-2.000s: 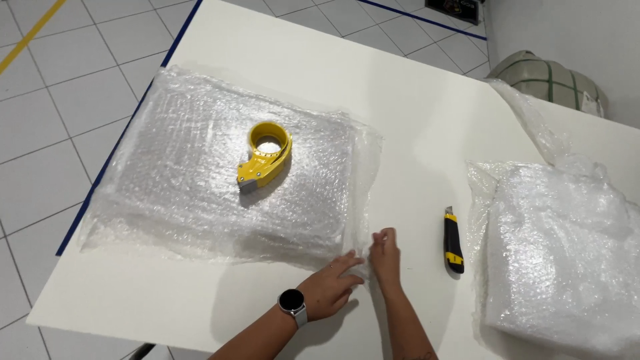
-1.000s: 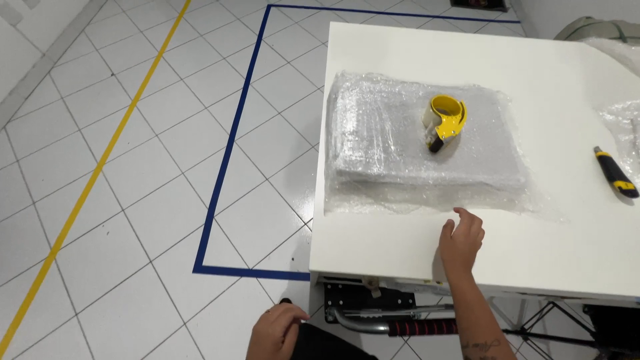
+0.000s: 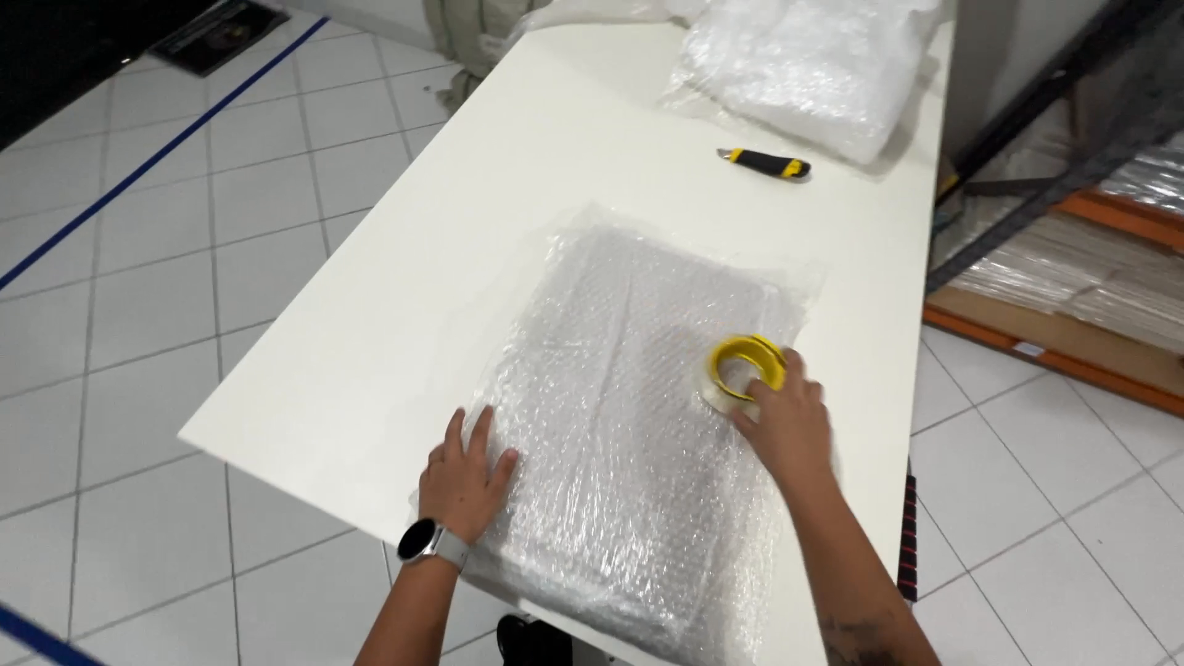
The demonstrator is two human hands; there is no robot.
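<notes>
A flat package in clear bubble wrap (image 3: 610, 435) lies on the white table (image 3: 370, 342), its near end at the table's edge. My left hand (image 3: 465, 481), with a watch at the wrist, rests spread on the package's left side and grasps nothing. On the right part of the package, my right hand (image 3: 791, 416) has its fingers around the yellow tape dispenser (image 3: 747, 368); part of the dispenser is hidden by the hand. Beyond the package lies a black and yellow utility knife (image 3: 766, 164), its metal tip pointing left.
A second bundle of bubble wrap (image 3: 786, 69) sits at the table's far end. Right of the table stands an orange-edged rack (image 3: 1064, 356) with plastic-wrapped stacks. A blue line (image 3: 166, 153) crosses the tiled floor at the left.
The view has swung round. My right hand has taken hold of the tape dispenser, which lay untouched on the package before. My left hand, off the table one second ago, is now on the bubble wrap.
</notes>
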